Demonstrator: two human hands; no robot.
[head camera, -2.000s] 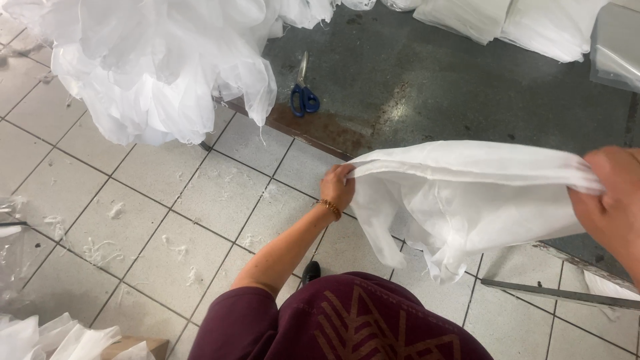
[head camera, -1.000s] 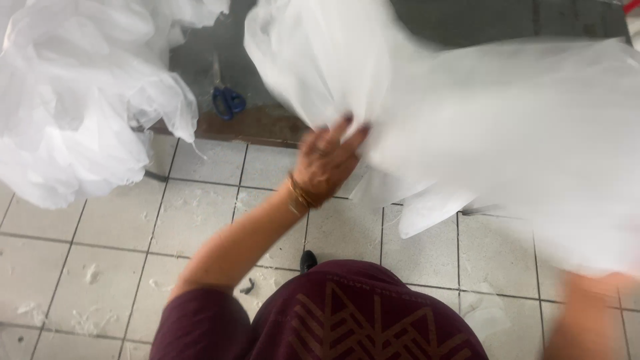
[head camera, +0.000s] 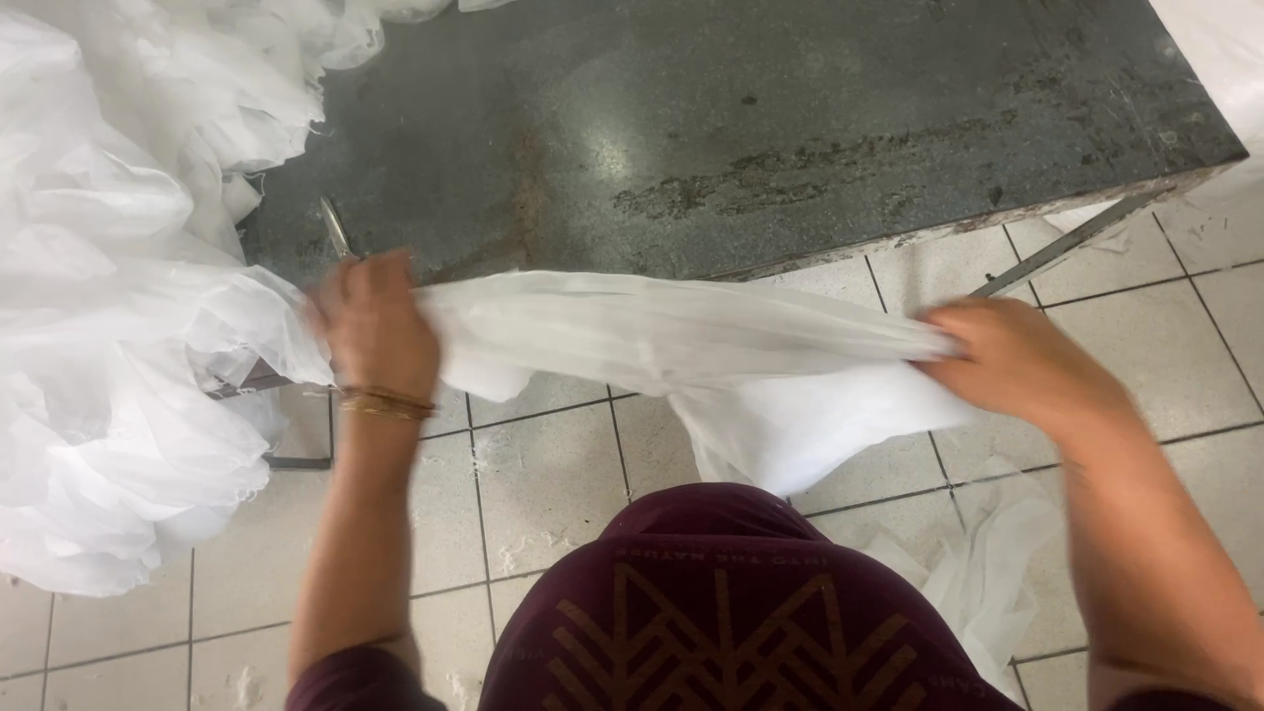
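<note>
A sheer white cloth (head camera: 652, 321) is stretched between my two hands along the near edge of the dark table, part of it hanging over the floor. My left hand (head camera: 380, 321), blurred, closes on its left end, beside the heap of white fabric. At the other end, my right hand (head camera: 1007, 355) grips the bunched cloth. Scissors (head camera: 336, 227) lie on the table just beyond my left hand; a metal blade shows and their handles are hidden.
A large heap of white fabric (head camera: 118, 296) with frayed edges hangs over the left of the worn dark table (head camera: 741, 118). A metal bar (head camera: 1076, 242) slants under its right side. More sheer fabric (head camera: 997, 553) lies low at the right, above tiles with thread scraps.
The cloth was billowing widely a second ago and is now drawn into a narrow band. My right hand has come up from the lower right. The view has shifted.
</note>
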